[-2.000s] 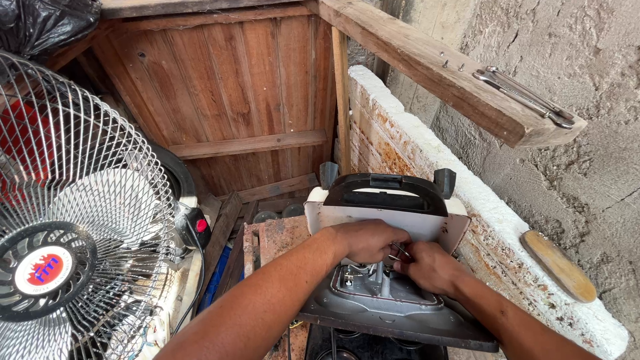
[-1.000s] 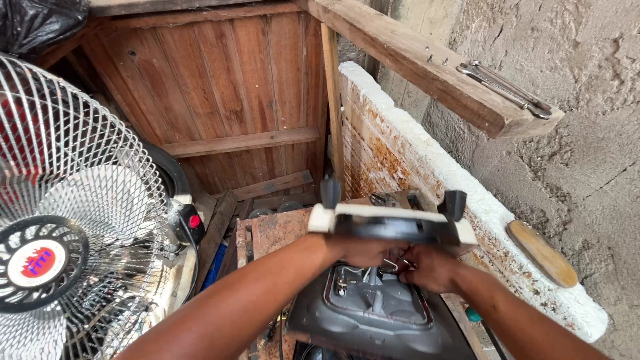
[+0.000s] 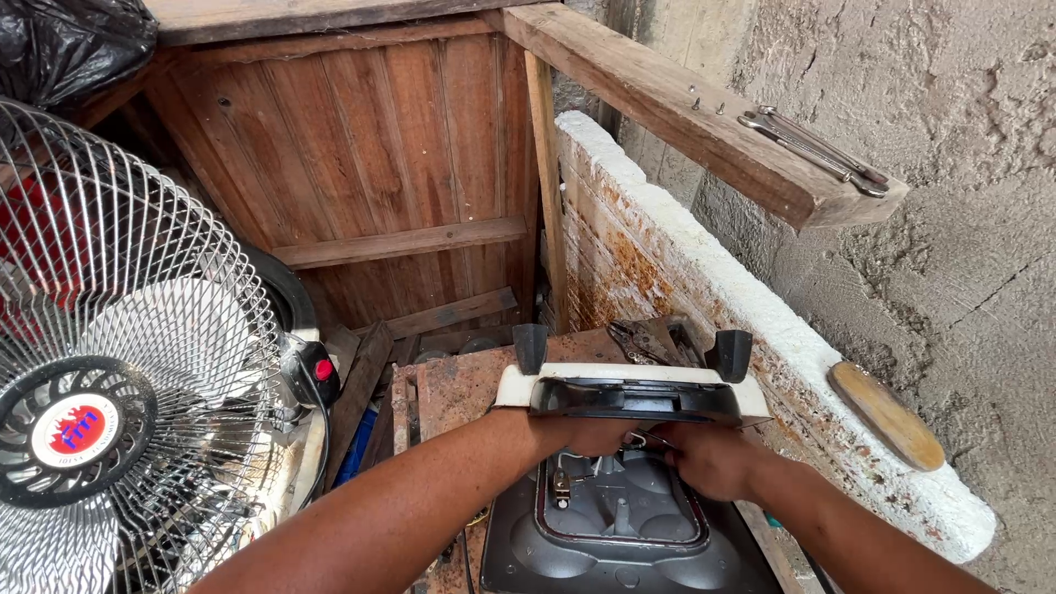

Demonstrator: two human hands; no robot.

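Observation:
A grey metal appliance body (image 3: pixel 627 511) with a rounded rectangular seam lies below my hands. Across its far end stands a cream cover with a black handle-like part (image 3: pixel 635 398) and two dark feet. My left hand (image 3: pixel 590 435) reaches in under this cover, its fingers mostly hidden. Beside it, my right hand (image 3: pixel 714 458) has its fingers bent around a thin shiny metal piece (image 3: pixel 652 439), whose kind I cannot tell. A small metal fitting with a white tip (image 3: pixel 562 488) sits on the body just below my left hand.
A metal-caged fan (image 3: pixel 140 330) stands at the left. Locking pliers (image 3: pixel 639 342) lie on the rusty bench (image 3: pixel 487 384) behind the cover. Wrenches (image 3: pixel 813 153) and small screws (image 3: pixel 696 103) rest on the wooden beam (image 3: pixel 660 91). A wooden-backed brush or block (image 3: pixel 884 415) lies on the white foam slab (image 3: pixel 767 305).
The cream cover has tipped, so its broad inner face no longer shows and the pliers behind it have come into sight. Both hands remain beneath it, close together.

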